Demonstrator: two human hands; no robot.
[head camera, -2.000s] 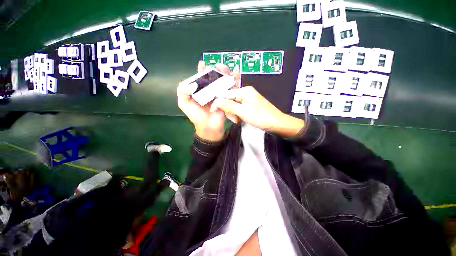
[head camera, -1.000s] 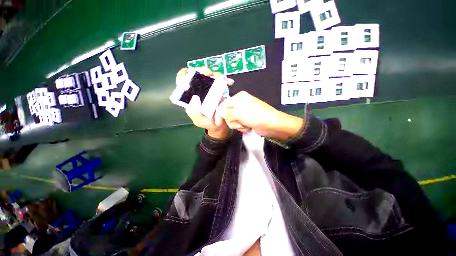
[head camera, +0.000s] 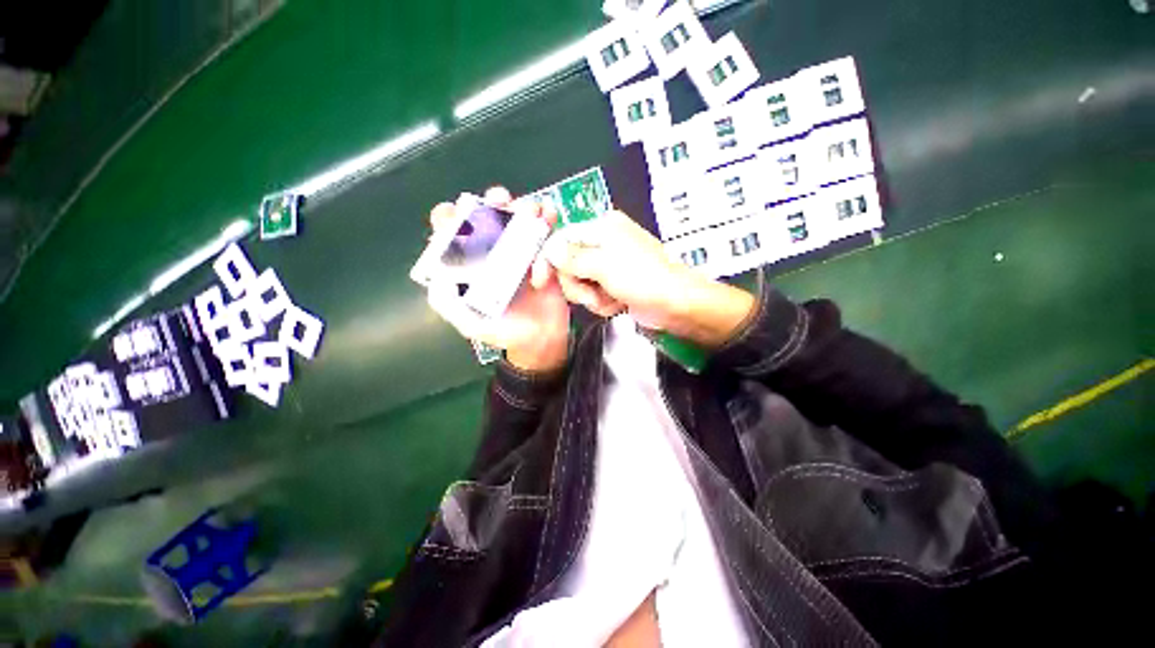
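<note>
My left hand (head camera: 532, 332) holds a white square piece (head camera: 509, 272) with a dark, shiny middle, tilted, above the bench. My right hand (head camera: 623, 268) is at the piece's right edge, fingers bent together; whether it grips the edge or a thin tool is hidden. Green circuit boards (head camera: 583, 198) lie in a row just behind my hands, partly covered by them. White board-and-frame assemblies (head camera: 736, 190) lie in a neat block to the right, with several loose ones (head camera: 640, 109) behind it.
Loose white frames (head camera: 257, 332) lie at the left, beside dark trays (head camera: 153, 362) with white parts. Another white heap (head camera: 89, 408) lies farther left. A single green board (head camera: 280, 215) is near the bench's back edge. A blue stool (head camera: 207, 563) stands on the floor at lower left.
The camera view has turned, so the bench now slants. The held piece is tilted differently, its dark middle now catching light. Both hands stay together at it.
</note>
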